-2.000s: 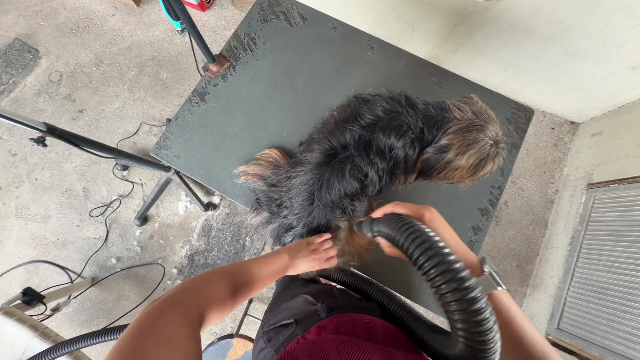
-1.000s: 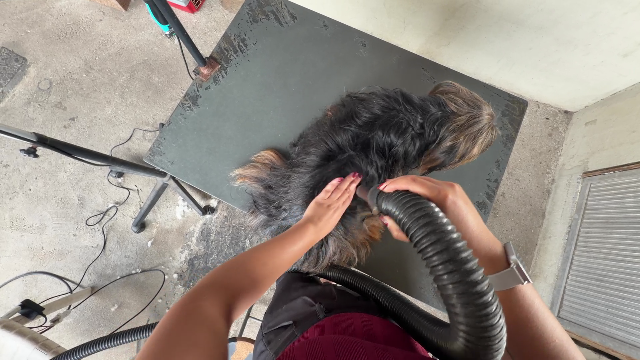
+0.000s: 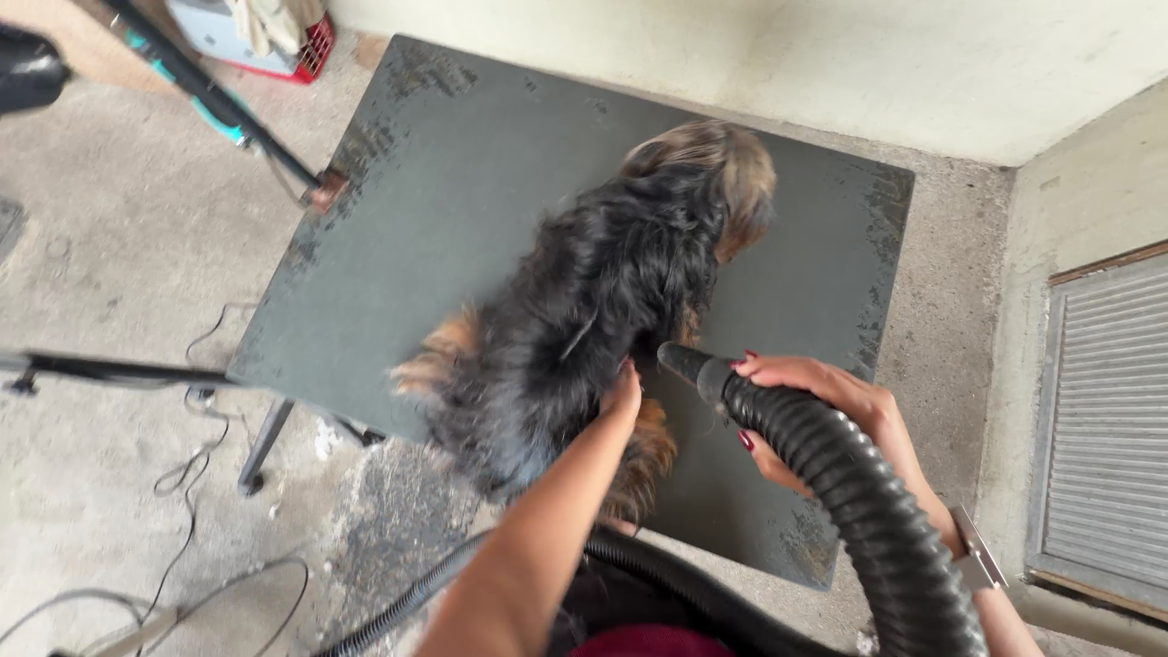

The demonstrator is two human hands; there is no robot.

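Observation:
A long-haired black and tan dog (image 3: 584, 301) stands on a grey grooming table (image 3: 474, 173), its head toward the upper right. My left hand (image 3: 623, 392) reaches in against the dog's near side; its fingers are mostly hidden by the fur, so its grip cannot be made out. My right hand (image 3: 821, 401) is closed around the end of a ribbed black dryer hose (image 3: 849, 484). The hose's black nozzle (image 3: 683, 361) points left at the dog's side, a little right of my left hand.
A black grooming arm (image 3: 228, 105) is clamped at the table's left edge. Cables (image 3: 187, 493) lie on the concrete floor at left. A red and grey crate (image 3: 274, 46) stands at top left. Walls border the back and right, with a louvred panel (image 3: 1113, 420).
My left hand has moved off the top of the coat, down to the dog's near side. The nozzle, touching or close to the fur before, now has a gap beside it. The dog's head has turned.

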